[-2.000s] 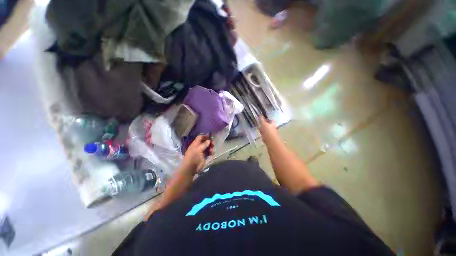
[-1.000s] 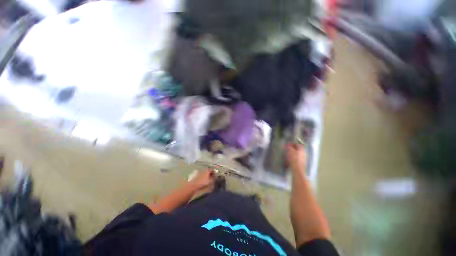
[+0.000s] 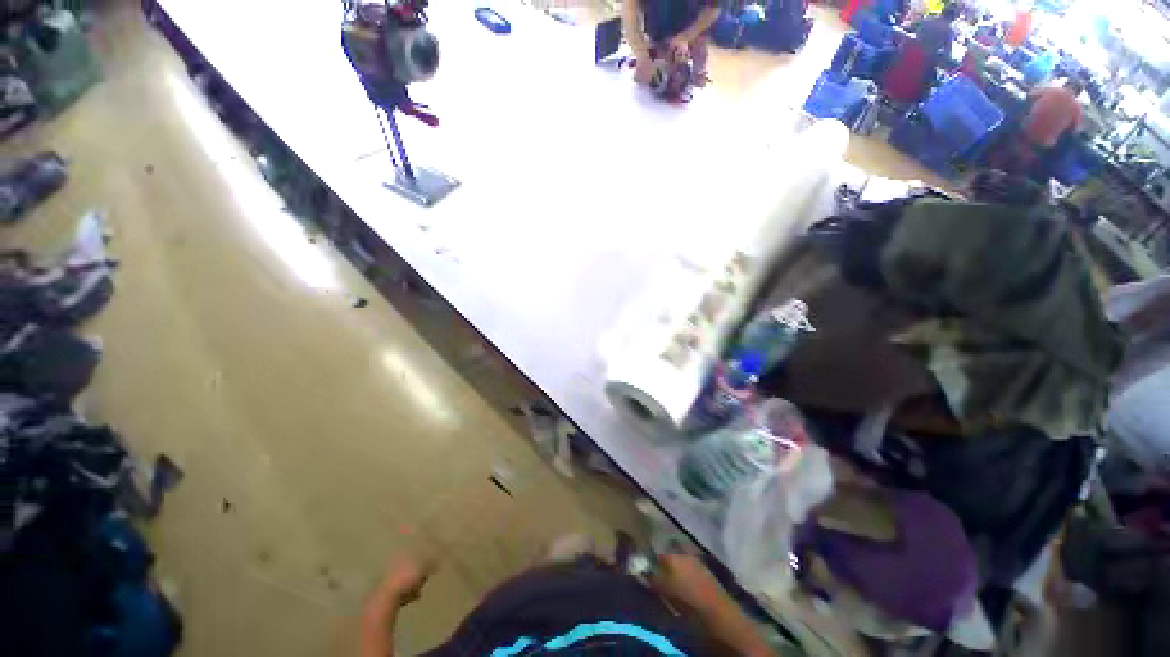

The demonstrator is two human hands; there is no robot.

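My left hand is small and blurred near the bottom edge, over the floor; I cannot tell if it holds anything. My right hand is low by the table edge, blurred; a small shiny thing shows beside it, and I cannot tell if it is held. A straight-knife cutting machine stands upright on the white table farther off, its column on a flat grey base plate. Neither hand touches it.
A leaf-print roll lies across the table. Right of it are bottles, a plastic bag, a purple bag and piled dark cloth. A person handles a reddish machine beyond. Fabric scraps lie left.
The view has swung left along the table, so the bags and cloth now sit at the right. My right hand has left the tool tray. The cutting machine has come into view.
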